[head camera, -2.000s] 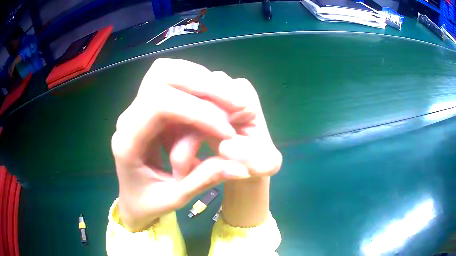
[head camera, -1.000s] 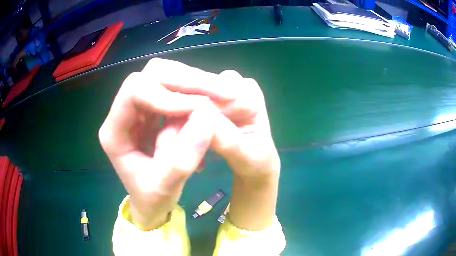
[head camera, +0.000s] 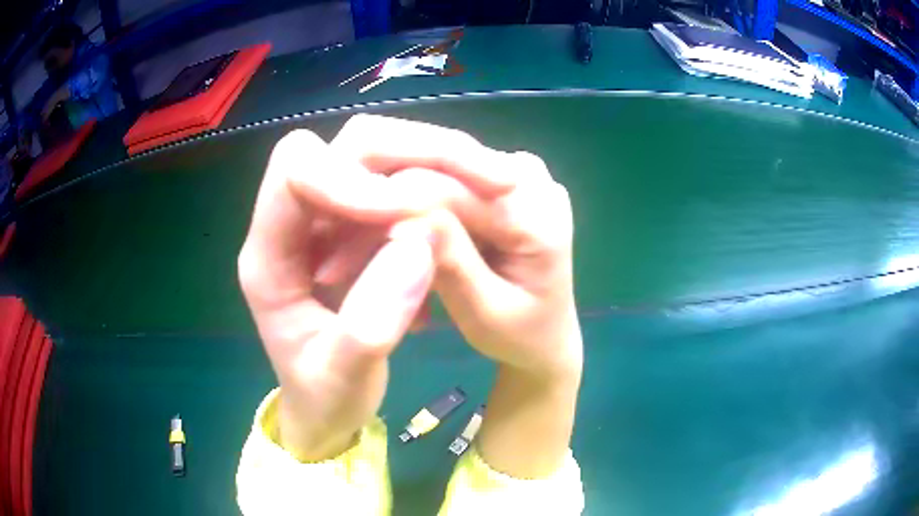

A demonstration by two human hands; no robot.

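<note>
My left hand and my right hand are raised over the green bench, touching each other with fingers curled and thumbs together. Both look overexposed, and no held object shows; whether something small is hidden between the fingers cannot be told. A grey and yellow USB stick lies on the bench between my wrists. A second USB stick lies beside my right wrist, partly covered. A third USB stick lies upright in the view at the lower left.
Orange foam pads are stacked at the left edge. A dark tablet rests on an orange pad at the back left. White sheets, scraps and a black item lie on the far ledge. A person is at far left.
My hands have stayed together while the fingers and thumbs shifted; the thumbs now meet. The view has moved slightly, and more of the USB stick beside my right wrist shows.
</note>
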